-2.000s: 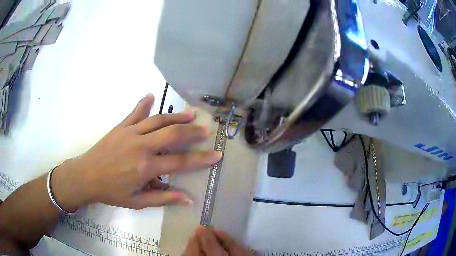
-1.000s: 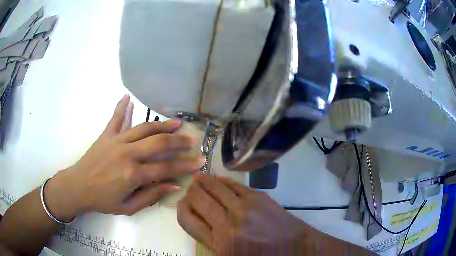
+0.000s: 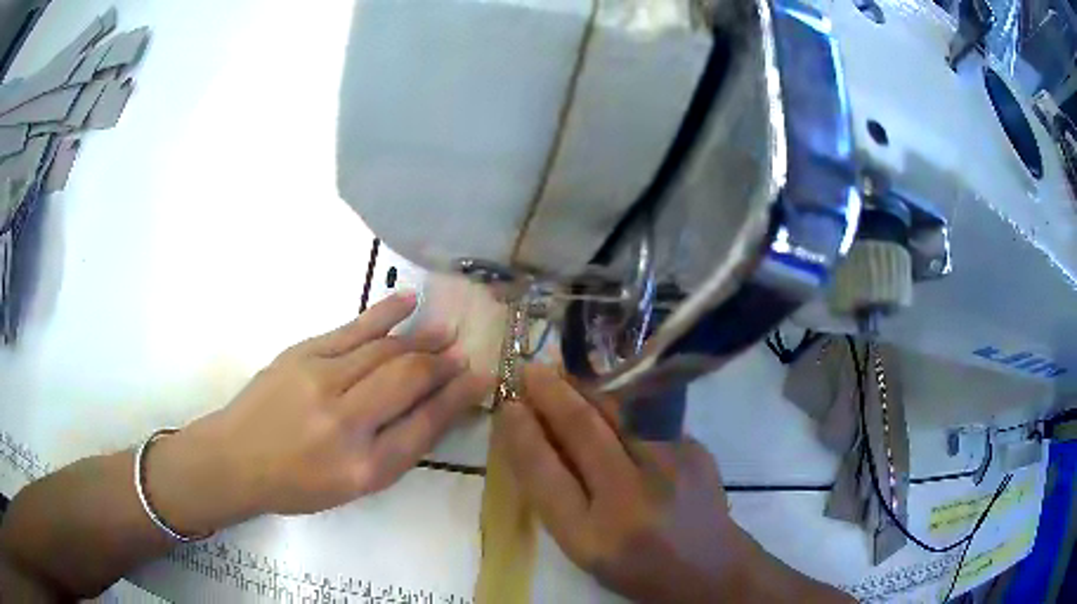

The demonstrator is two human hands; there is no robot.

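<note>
The zippered panel (image 3: 458, 312) lies under the machine head, mostly covered by my hands. Its zipper teeth (image 3: 510, 354) run from the presser foot (image 3: 528, 309) towards my fingertips. My left hand (image 3: 343, 413) lies on the panel's left part, fingers spread a little, palm down. My right hand (image 3: 602, 472) has thumb and fingertips at the near end of the zipper, just below the foot; whether it pinches the end is hard to tell. A pale-yellow tape (image 3: 506, 537) runs from under my right fingers over the table's front edge.
The white machine head (image 3: 461, 130) with its chrome guard (image 3: 815, 153) hangs just above my hands. A ribbed tension dial (image 3: 872, 277) is at right. Hanging zipper pieces (image 3: 880, 472) and a black cable (image 3: 868, 454) are right of my right hand. Cut strips (image 3: 71, 94) lie far left.
My right hand has moved up from the front edge to the zipper's near end. Less panel shows in front of the foot, and the yellow tape has come into view.
</note>
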